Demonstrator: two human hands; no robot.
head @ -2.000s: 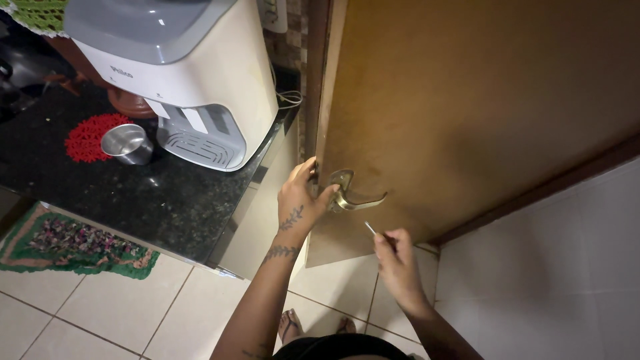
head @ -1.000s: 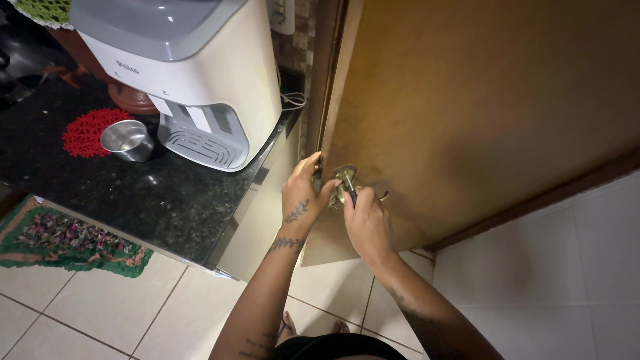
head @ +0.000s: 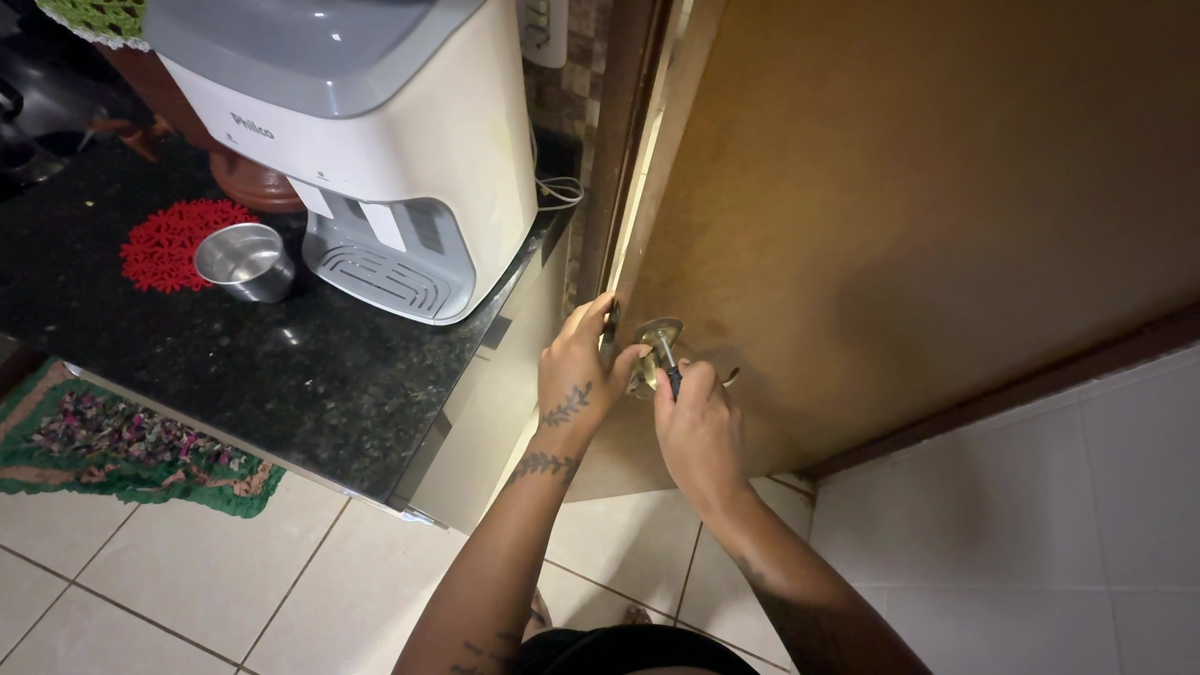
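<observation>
A brown wooden door (head: 844, 187) stands ajar, with a brass-coloured lever handle and its rose (head: 659, 328) near the edge. My right hand (head: 701, 427) holds a screwdriver (head: 674, 377) by its dark grip; the metal shaft points up to the rose, and whether the tip sits in a screw is too small to tell. My left hand (head: 577, 370) is at the door's edge, fingers behind it beside a dark part, thumb by the handle. Most of the lever is hidden behind my right hand; its curved end shows to the right.
Left of the door, a black granite counter (head: 309, 394) bears a white and grey Philco water dispenser (head: 450, 122), a metal cup (head: 247, 262) and a red crocheted doily (head: 173, 239). A green rag rug (head: 141, 441) lies on the tiled floor (head: 300, 562). A white tiled wall (head: 1012, 525) is at right.
My right hand has moved from below and right of the handle up to it, bringing the screwdriver to the rose. My left hand remains at the door's edge. The door's edge gap looks lit now.
</observation>
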